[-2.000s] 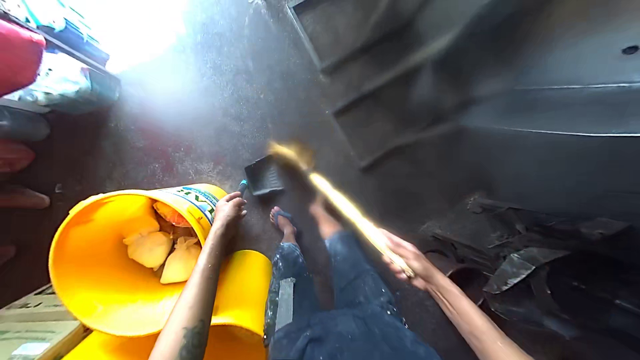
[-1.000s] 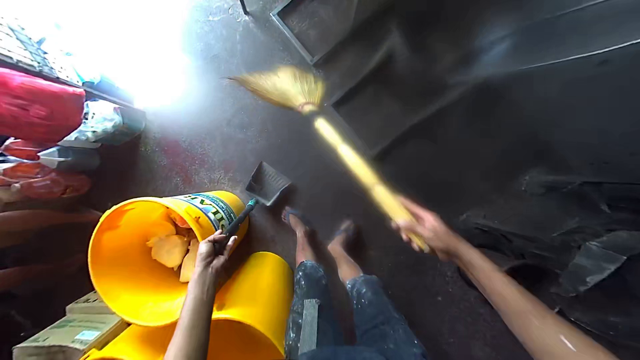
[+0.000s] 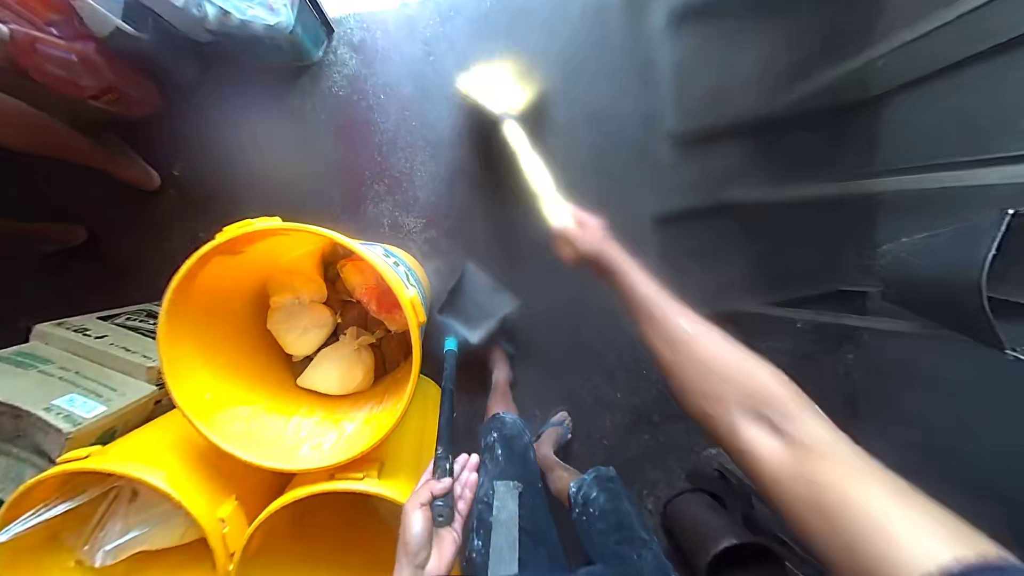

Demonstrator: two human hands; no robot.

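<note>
My right hand (image 3: 582, 235) grips the pale handle of a broom (image 3: 532, 164), arm stretched forward; its bristle head is blurred over the dark floor. My left hand (image 3: 440, 508) holds the black handle of a long-handled dustpan (image 3: 478, 304), with the thumb across it and several fingers spread. The dark pan lies on the floor near my feet, by a turquoise collar on the handle. Left of the handle, a yellow bucket (image 3: 208, 408) lies on its side with its mouth toward me, holding tied bags of pale stuff and an orange-red bag.
Two more yellow buckets (image 3: 152, 456) lie below the first, one with clear plastic inside. Cardboard boxes (image 3: 88, 392) are stacked at the left. Another person's bare feet (image 3: 120, 160) show at upper left, near red plastic bags (image 3: 80, 68). Dark panels and a dark cylindrical object stand at the right.
The broom, held across to the right of the dustpan before, now reaches forward beyond it. My left hand has slid to the lower end of the dustpan handle. The view has shifted.
</note>
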